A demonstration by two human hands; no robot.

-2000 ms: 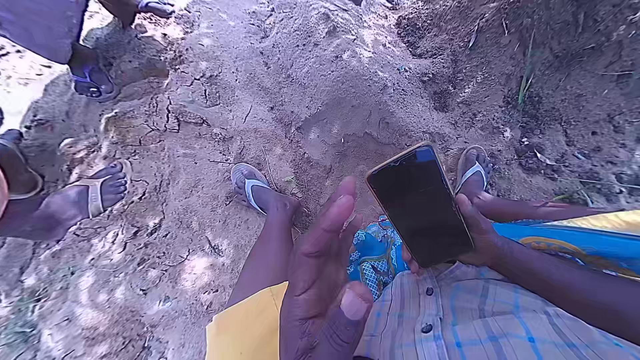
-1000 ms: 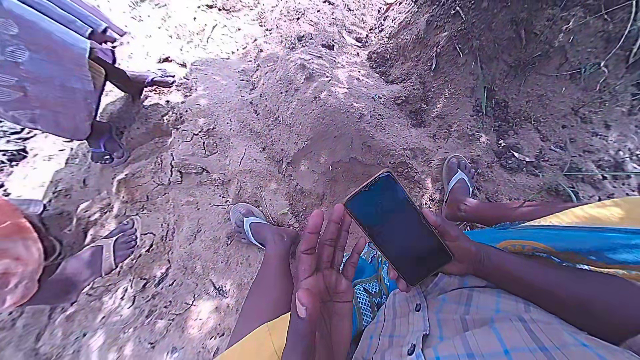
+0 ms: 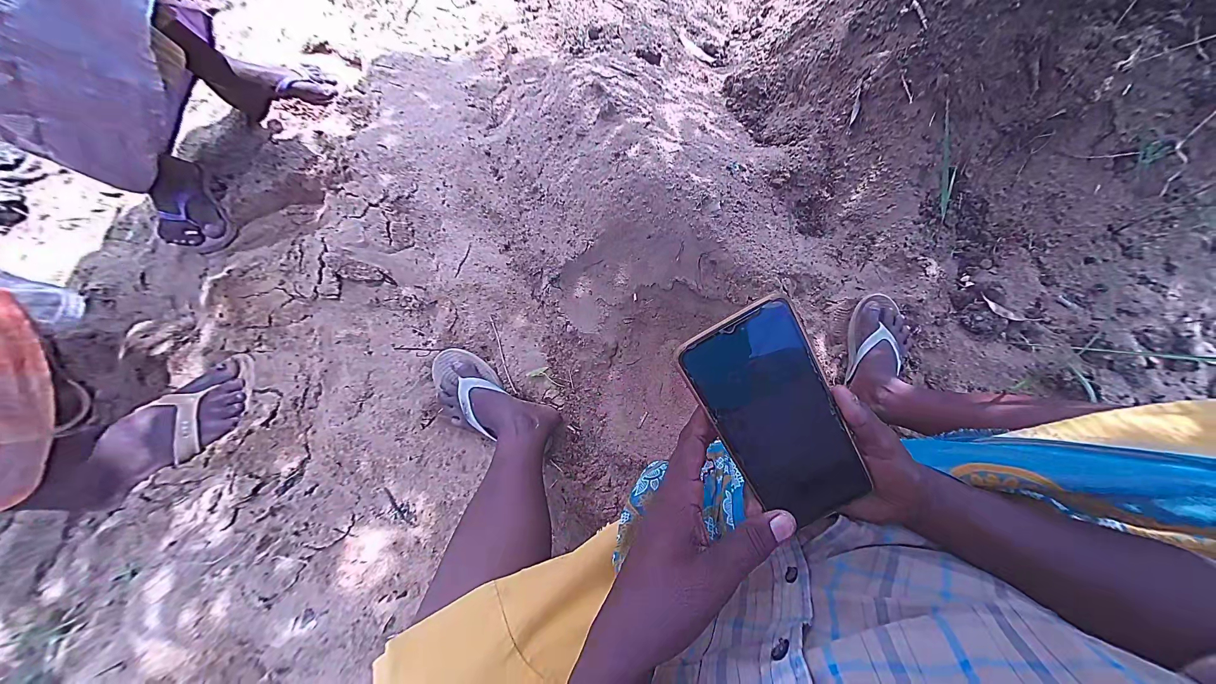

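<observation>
A smartphone [image 3: 779, 418] with a dark screen and a light brown case rim lies tilted between my two hands, above my lap. My right hand [image 3: 879, 465] grips its right edge, the thumb along the side and the other fingers behind it. My left hand [image 3: 698, 541] is against the phone's lower left side, its thumb near the bottom edge and its fingers reaching partly behind, where they are hidden. Below the phone are a plaid buttoned shirt [image 3: 893, 608] and a blue and yellow patterned cloth [image 3: 1073, 475].
My feet in white-strapped flip-flops [image 3: 470, 394] rest on bare, cracked soil [image 3: 380, 275]. At the left are other people's sandalled feet [image 3: 195, 413], one person in an orange garment [image 3: 21, 408], another in a pale skirt [image 3: 81, 85]. A grass tuft [image 3: 947, 176] grows on rough ground at upper right.
My left hand, raised with spread fingers beside the phone in both earlier frames, has moved right and now holds the phone's left side. My right hand keeps its hold.
</observation>
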